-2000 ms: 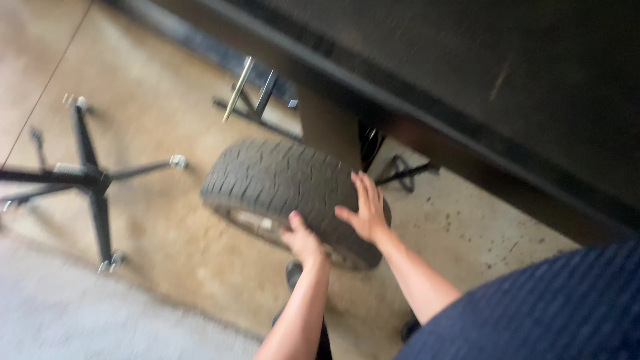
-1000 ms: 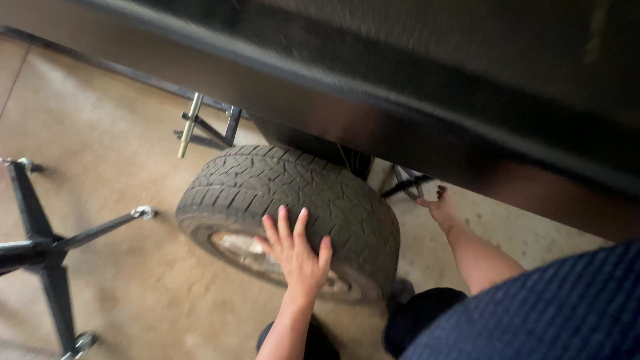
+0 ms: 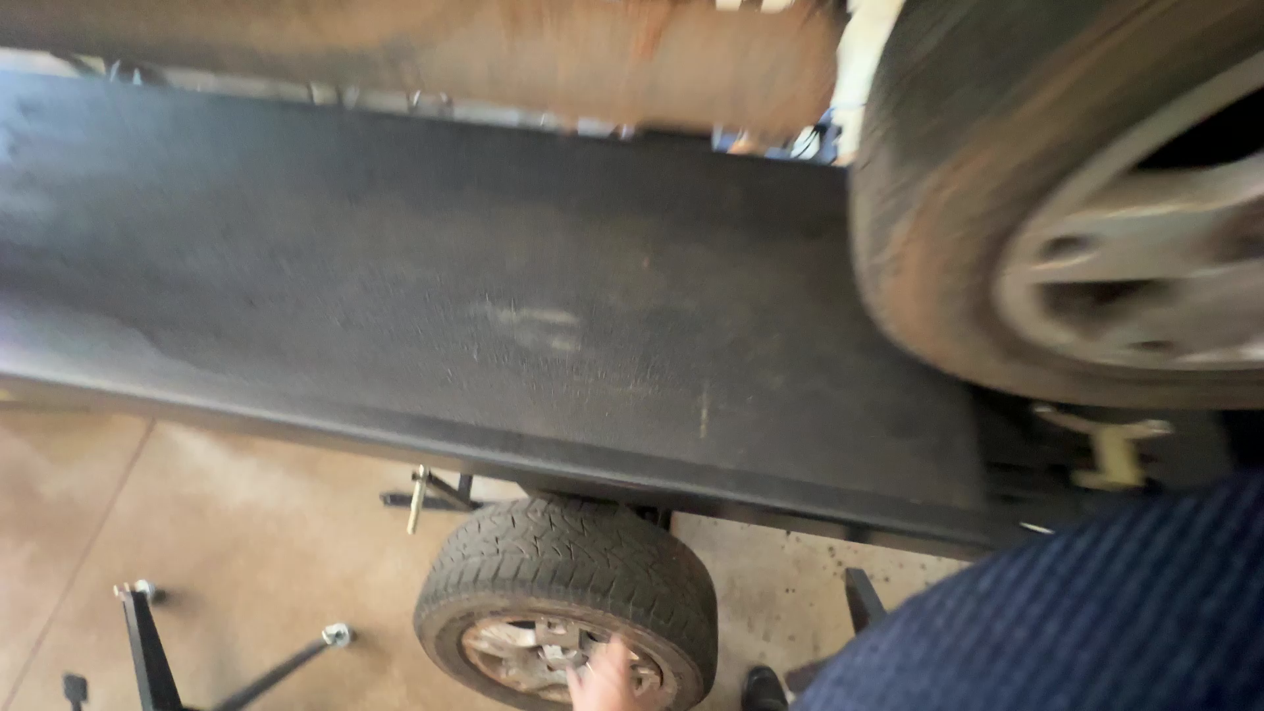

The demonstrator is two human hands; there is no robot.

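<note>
A wheel with a worn tire [image 3: 583, 553] and a dirty alloy rim stands tilted on the floor, partly under the edge of a long black platform [image 3: 494, 296]. Part of my left hand [image 3: 604, 676] shows at the bottom of the view, blurred, over the rim of that wheel; whether its fingers grip anything cannot be made out. My right hand is outside the view. At the upper right, a second wheel [image 3: 948, 197] with a silver alloy rim rests on the platform.
A black stand base with casters [image 3: 148, 642] is on the concrete floor at lower left. A metal bracket with a brass-coloured rod [image 3: 418, 499] projects below the platform. A rusty-brown panel [image 3: 444, 49] spans the top. My shoe [image 3: 763, 688] is at the bottom.
The view has swung up over the platform. My left hand has moved from the tread to over the rim. My right hand, behind the wheel a second ago, has gone from view.
</note>
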